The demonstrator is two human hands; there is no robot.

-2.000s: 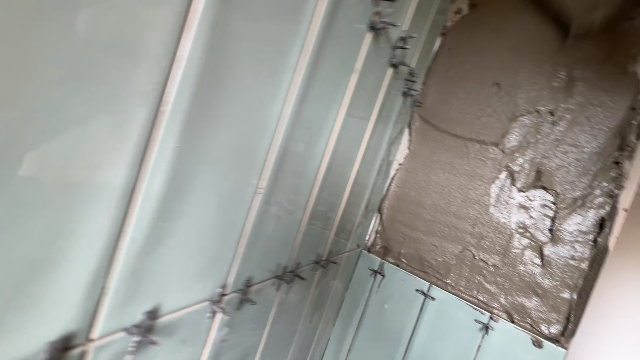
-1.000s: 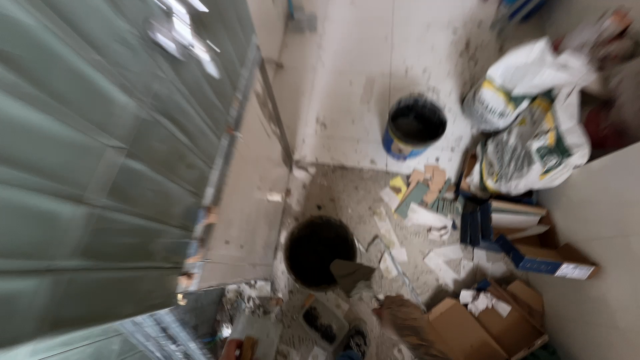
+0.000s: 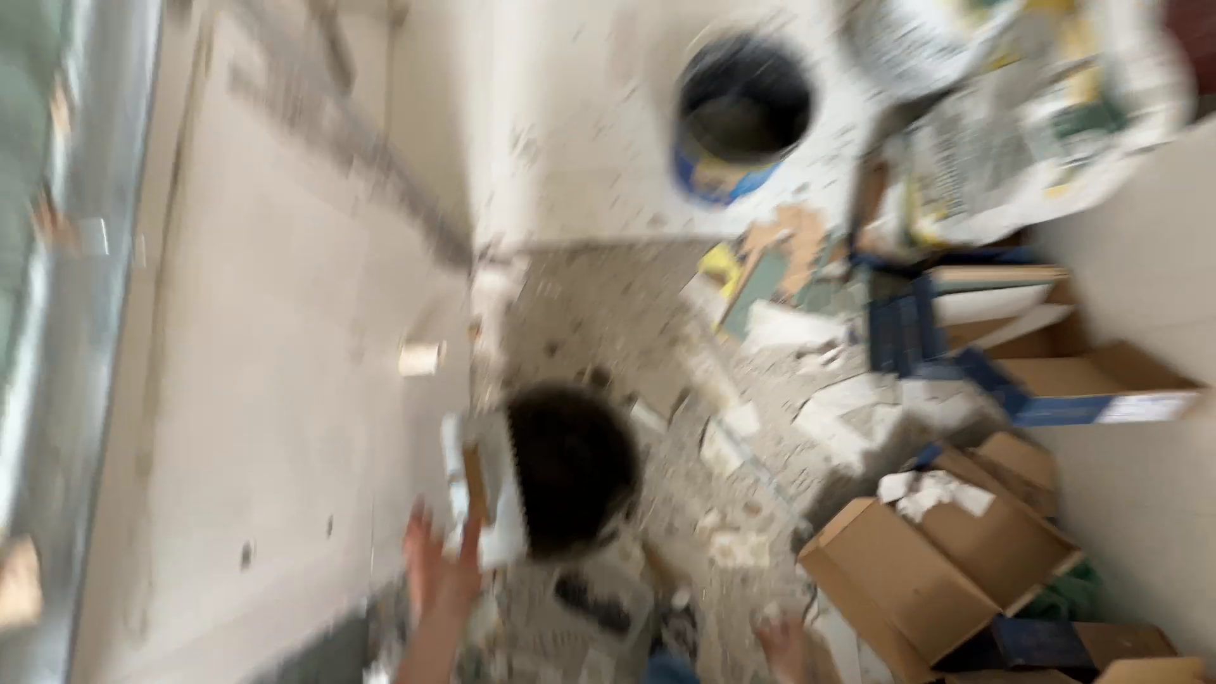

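My left hand (image 3: 442, 560) is at the lower left, fingers spread, with fingertips close to the handle of a notched trowel (image 3: 499, 503). Blur hides whether they touch. The trowel's toothed edge lies along the left side of a dark round bucket (image 3: 575, 470), whose inside is too dark to read. Low in the view, right of centre, my right hand (image 3: 784, 641) is blurred, seems to hold nothing, and is over the littered floor near an open cardboard box (image 3: 912, 570).
Another bucket, black inside with a blue outside (image 3: 727, 180), stands on the pale floor. Plastic bags (image 3: 1007, 142) and a blue tile box (image 3: 1045, 380) line the right side. Tile scraps (image 3: 760, 294) litter the rough floor. A pale panel (image 3: 256, 380) rises at left beside a metal edge (image 3: 104, 285).
The view has swung from the tiled and mortared wall down to the floor, then closer to the buckets. Both hands now show at the bottom, and the notched trowel is at the near bucket's left side.
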